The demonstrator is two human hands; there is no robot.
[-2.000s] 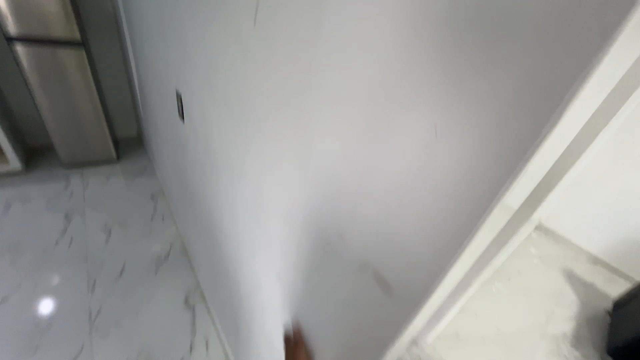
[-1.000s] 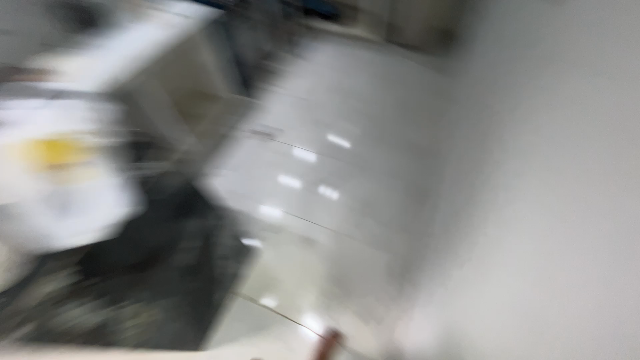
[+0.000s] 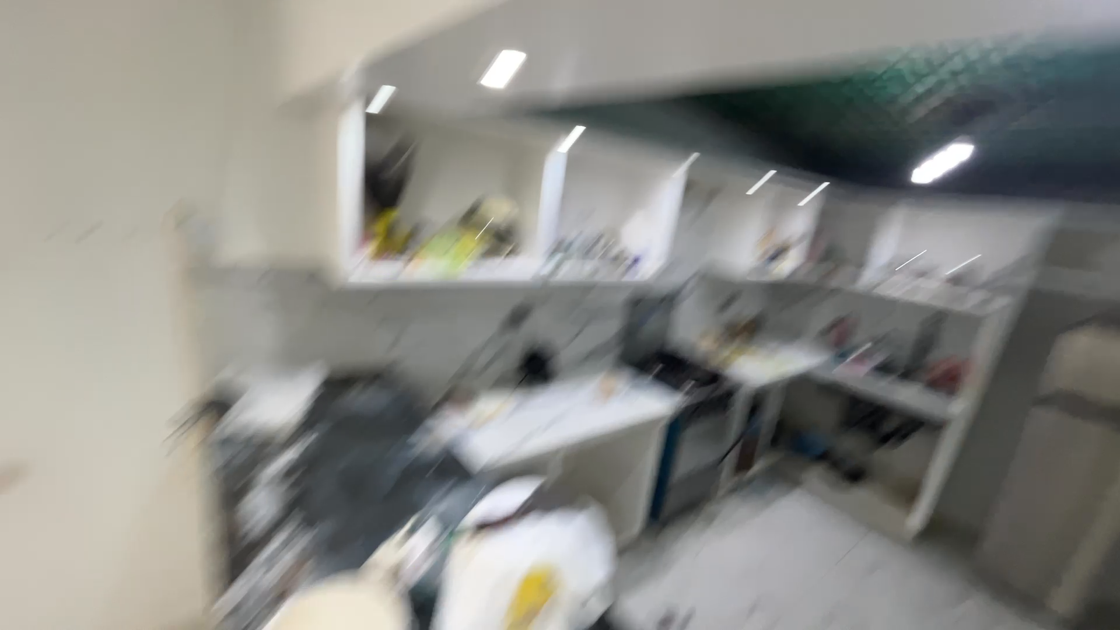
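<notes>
Neither my left hand nor my right hand shows in the head view. The view is badly blurred. At the bottom centre is a white bag-like thing (image 3: 525, 560) with a yellow patch, and a round cream-coloured thing (image 3: 341, 604) sits beside it at the lower left. Behind them lies a dark grey heap (image 3: 376, 464), too blurred to name. A white countertop (image 3: 569, 416) runs behind, next to a cooking stove (image 3: 691, 455).
Open white wall shelves (image 3: 446, 271) with blurred items run above the counter. A pale wall (image 3: 96, 350) stands close on the left. Light floor tiles (image 3: 770, 569) lie at the lower right, and a refrigerator (image 3: 1041, 472) stands at the right edge.
The view has swung widely from a wall and floor up to the kitchen. The small part of a hand seen at the bottom edge earlier is out of view.
</notes>
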